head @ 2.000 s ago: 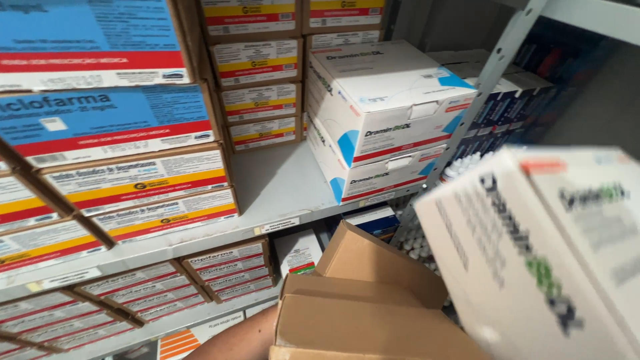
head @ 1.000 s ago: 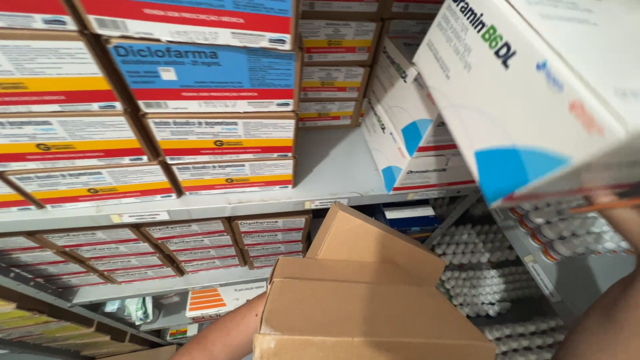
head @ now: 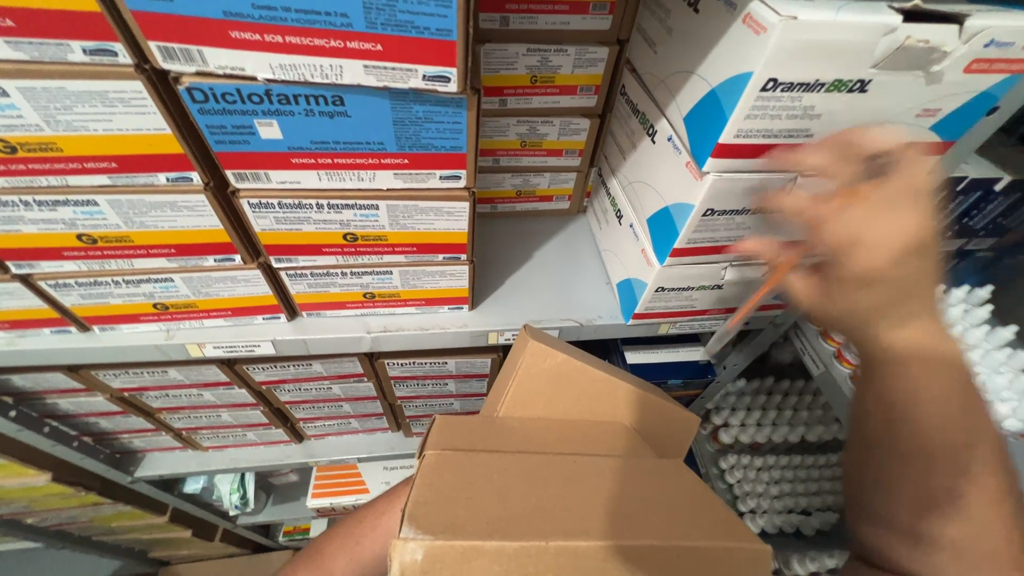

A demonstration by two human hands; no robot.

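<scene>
Three white Dramin B6 DL boxes stand stacked on the metal shelf; the top box (head: 832, 88) has a torn opening in its upper edge. My right hand (head: 856, 232), blurred, is in front of the stack with an orange-and-clear pen (head: 756, 300) held between its fingers. Whether the hand touches a box cannot be told. An open brown cardboard box (head: 568, 496) with raised flaps is in front of me at the bottom centre. My left forearm reaches behind it from the lower left; the left hand is hidden by the cardboard.
Diclofarma (head: 328, 128) and dexamethasone cartons (head: 360, 228) are stacked on the shelf (head: 536, 264) at left. Dipifarma cartons (head: 436, 388) fill the level below. White-capped bottles (head: 780, 416) stand in rows at lower right, beside a metal shelf upright (head: 748, 360).
The Dramin box that was raised at the right is now on top of the stack, and my right hand is in front of the stack. The view has shifted.
</scene>
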